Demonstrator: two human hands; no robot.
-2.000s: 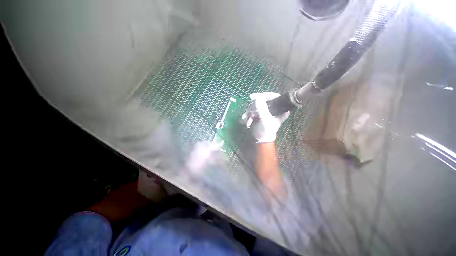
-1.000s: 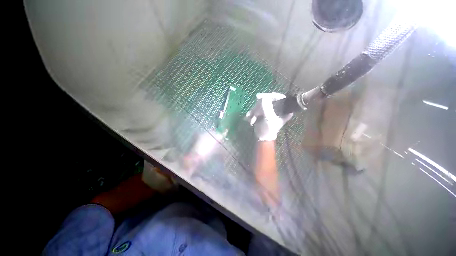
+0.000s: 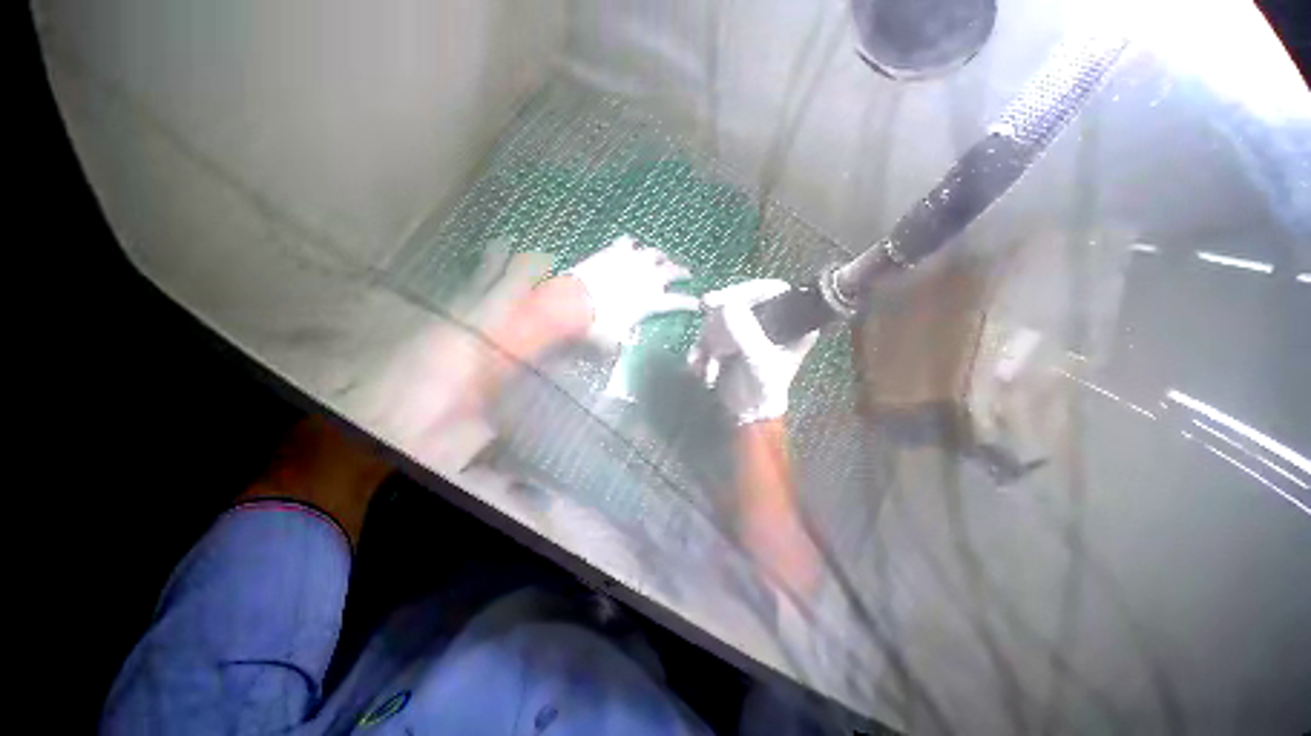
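My right hand (image 3: pixel 751 352), in a white glove, is closed around the dark nozzle (image 3: pixel 794 316), whose collar and hose run up to the right. My left hand (image 3: pixel 627 288), also gloved in white, is just left of it, over the upper part of a green circuit board (image 3: pixel 654 360). The board's lower part shows below my left hand, with a pale piece at its left edge. Glare and the window hide my left fingers, but the hand appears to hold the board. Both hands are above the perforated grate (image 3: pixel 575 187).
The thick hose (image 3: pixel 956 201) runs to the upper right. A round dark port (image 3: pixel 927 29) is on the back wall. A brown cardboard piece (image 3: pixel 920 345) lies right of the grate, with a pale item (image 3: pixel 1014 352) beside it. Streaks and reflections cross the window.
My left hand has moved up and forward from the board's lower end to its upper part, and more of the forearm shows inside the cabinet. My right hand stays on the nozzle.
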